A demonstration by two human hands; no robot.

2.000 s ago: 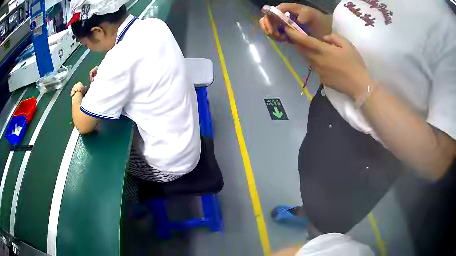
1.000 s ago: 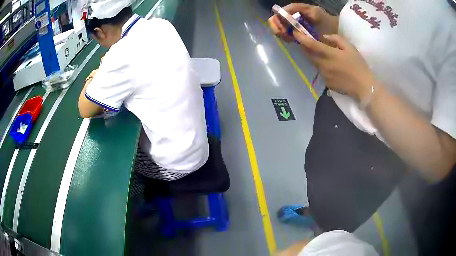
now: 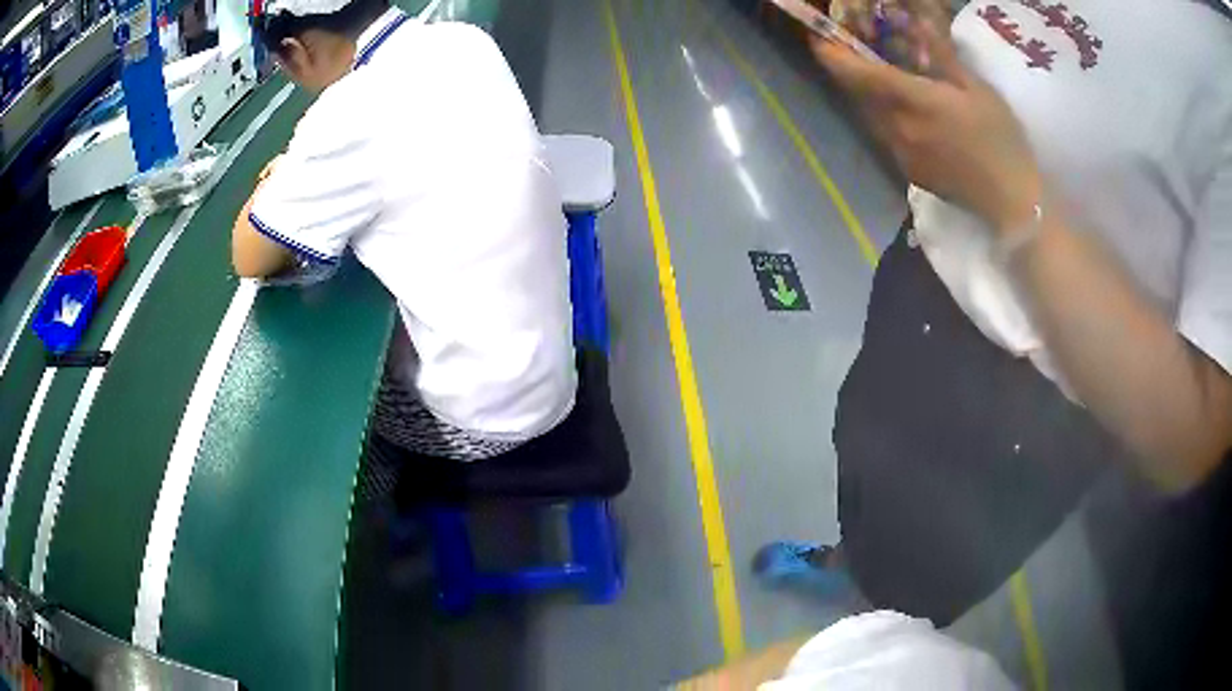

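Neither of my hands is in view. A white sleeve (image 3: 885, 655) with a strip of bare arm beside it, seemingly my own, shows at the bottom edge; the hand is cut off. The green bench (image 3: 264, 500) with white strips lies at the left. The metal edge of a plate or machine (image 3: 129, 659) shows at the bottom left corner, mostly cut off. A red bin (image 3: 95, 259) and a blue bin (image 3: 65, 311) with small pale things in it stand on the bench, touching.
A seated person (image 3: 432, 243) in a white shirt leans over the bench. A standing person (image 3: 966, 419) at the right holds a phone at the top edge. A blue stool (image 3: 588, 540), a clear plastic bag or tray (image 3: 176, 182) and a yellow floor line (image 3: 676, 338) also show.
The view has turned, so the bench, bins and seated person sit further right and higher. The standing person's phone is now partly cut off at the top. More metal edge shows at bottom left.
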